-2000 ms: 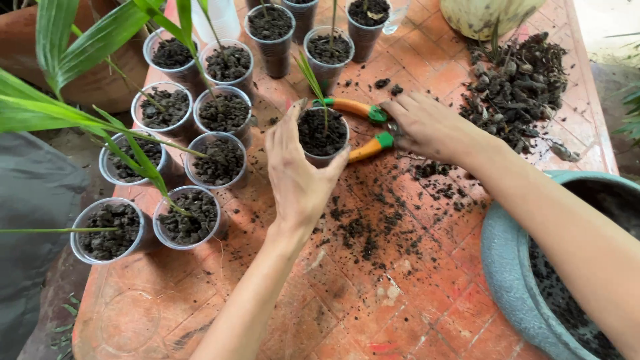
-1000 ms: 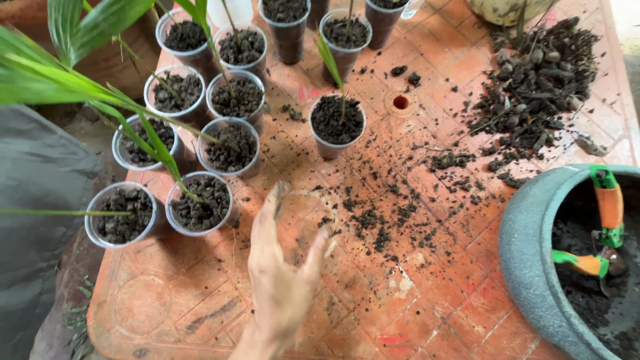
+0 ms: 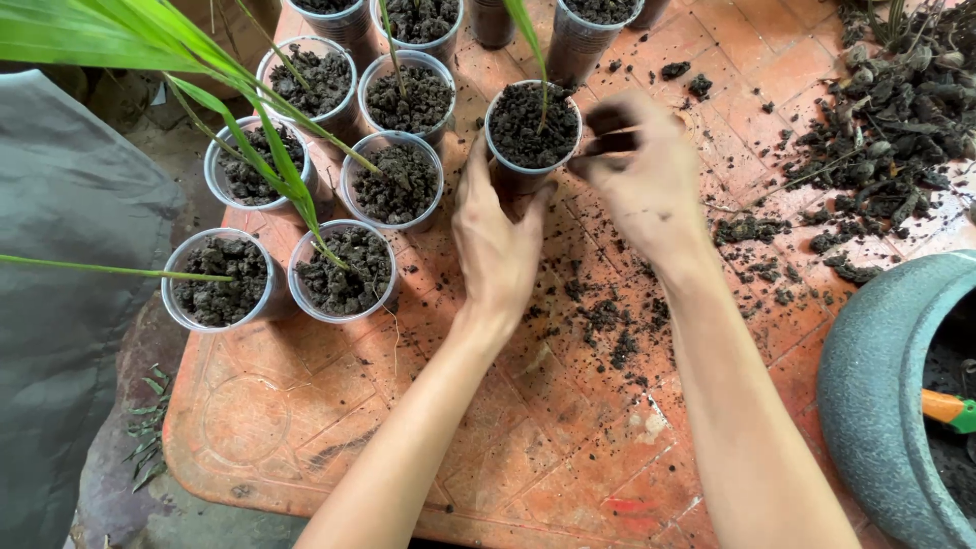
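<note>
A clear plastic cup of dark soil with a green seedling [image 3: 533, 128] stands on the orange table. My left hand [image 3: 496, 229] is around the near left side of this cup, fingers along its wall and thumb at its front. Just right of the rim is my right hand [image 3: 648, 175], blurred, its fingers curved towards the cup and nothing seen in them; whether they touch it is unclear. More soil-filled plastic cups with seedlings [image 3: 396, 183] stand close by on the left. The orange-handled tool [image 3: 945, 408] lies partly in view inside the grey pot.
The round grey pot [image 3: 869, 381] stands at the right edge. A heap of dark soil and seeds [image 3: 892, 122] lies at the upper right. Loose soil crumbs [image 3: 610, 320] are scattered over the table [image 3: 534, 473]. Long green leaves [image 3: 114, 38] reach across the upper left.
My left hand has come onto the seedling cup, which stood untouched one second ago. My right hand is back in view beside it. The orange-handled tool went from the table into the pot earlier.
</note>
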